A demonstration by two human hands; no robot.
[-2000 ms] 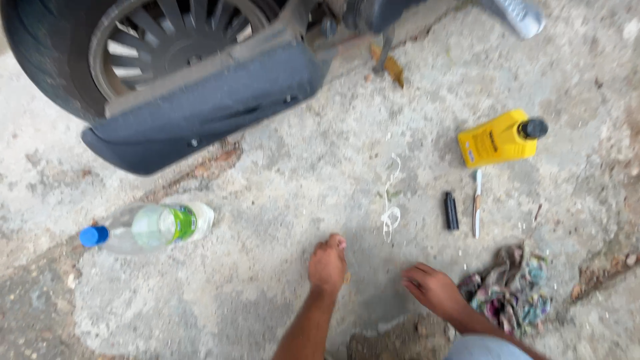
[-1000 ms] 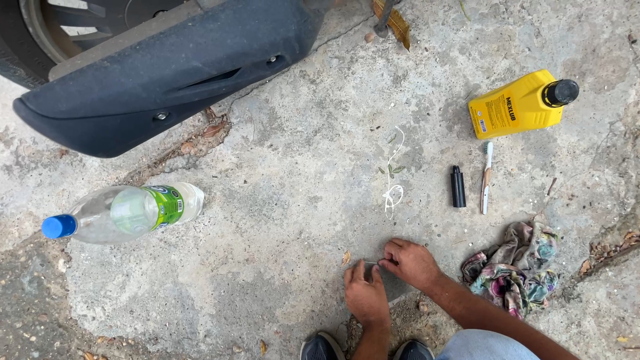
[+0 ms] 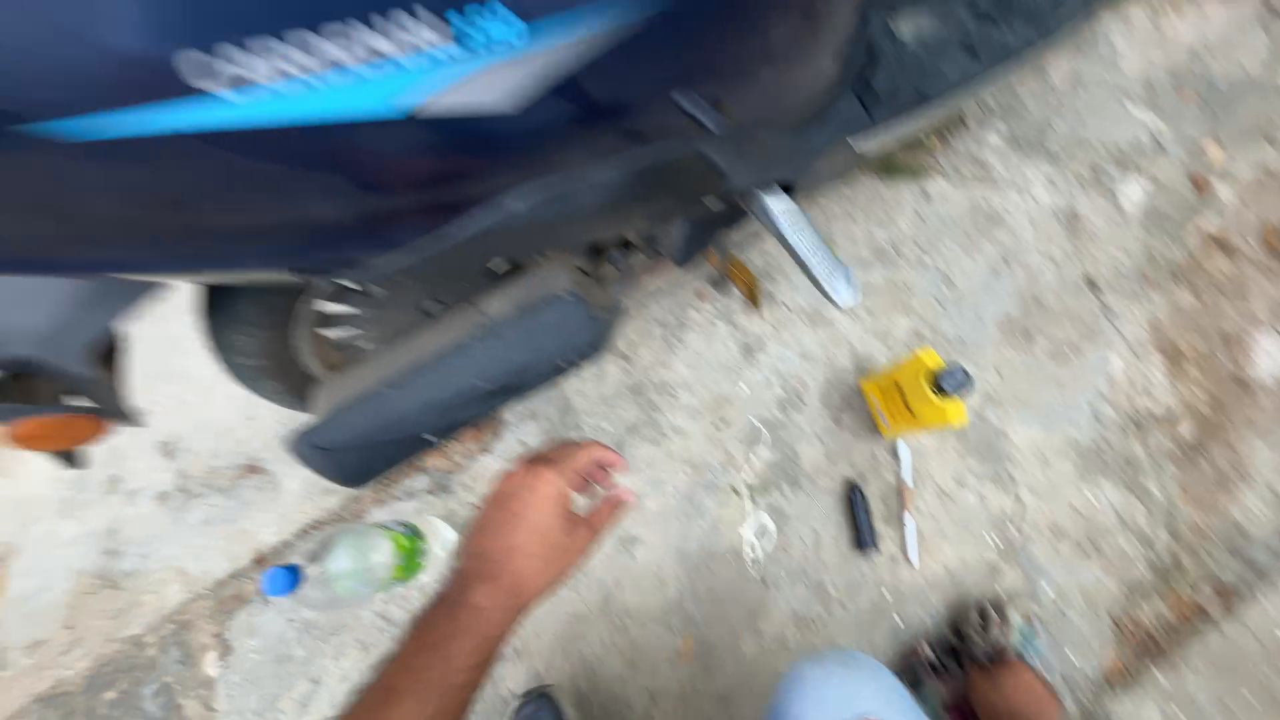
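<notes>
My left hand (image 3: 545, 520) is raised over the concrete, thumb and fingertips curled close together; whether something small is between them is too blurred to tell. My right hand (image 3: 1010, 690) shows only partly at the bottom edge, over a crumpled multicoloured cloth (image 3: 935, 660); its fingers are hidden. A clear plastic bottle (image 3: 350, 562) with a blue cap and green label lies left of my left hand. To the right, a yellow oil bottle (image 3: 910, 395) with a black cap, a black cylindrical object (image 3: 861, 517) and a thin white-and-brown object (image 3: 907, 505) are on the ground.
A dark blue scooter (image 3: 400, 190) fills the top left, with its black exhaust cover (image 3: 460, 385) low over the ground and a metal pedal or lever (image 3: 805, 245) sticking out. White string (image 3: 757, 535) lies mid-ground. My jeans-covered knee (image 3: 845, 685) and a shoe (image 3: 540, 705) are below.
My hands, close together one second ago, are now far apart: the left is up by the exhaust cover, the right at the cloth. The view has shifted and shows more of the scooter.
</notes>
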